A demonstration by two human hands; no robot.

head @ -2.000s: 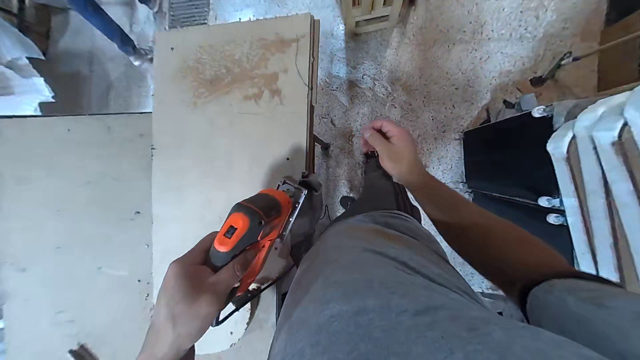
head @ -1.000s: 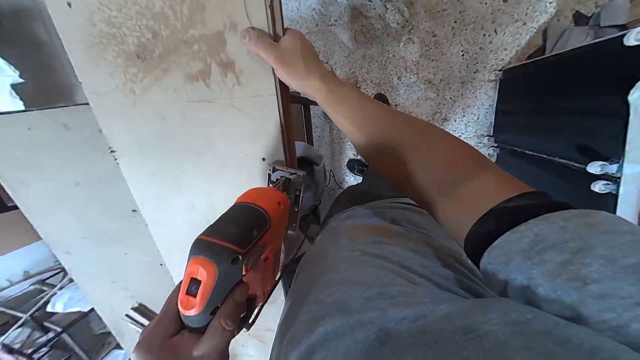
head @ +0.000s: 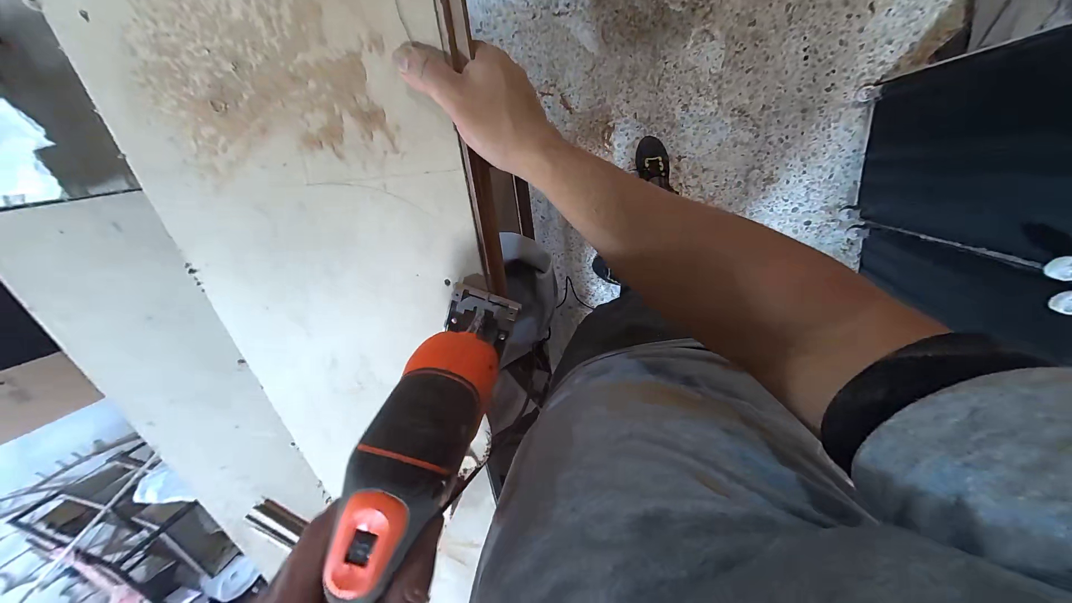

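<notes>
An orange and black jigsaw is in my left hand, whose fingers wrap its handle at the bottom of the view. The jigsaw's metal base plate meets the near part of the long edge of a pale wooden board. My right hand grips that same edge farther up, thumb on the board's top face and fingers over the side, around a dark brown wooden strip that runs along it. Thin curved pencil lines and a rough brown patch mark the board. The blade's contact with the wood cannot be made out.
Another pale board lies to the left. A short grooved piece rests near my left hand. Below the strip are a grey rounded object and a dark cord. Black panels stand at the right on the speckled floor. Metal frames lie lower left.
My right hand, off the board two seconds ago, has come to the board's edge and grips it. The jigsaw has turned to point more along that edge. The view has moved closer.
</notes>
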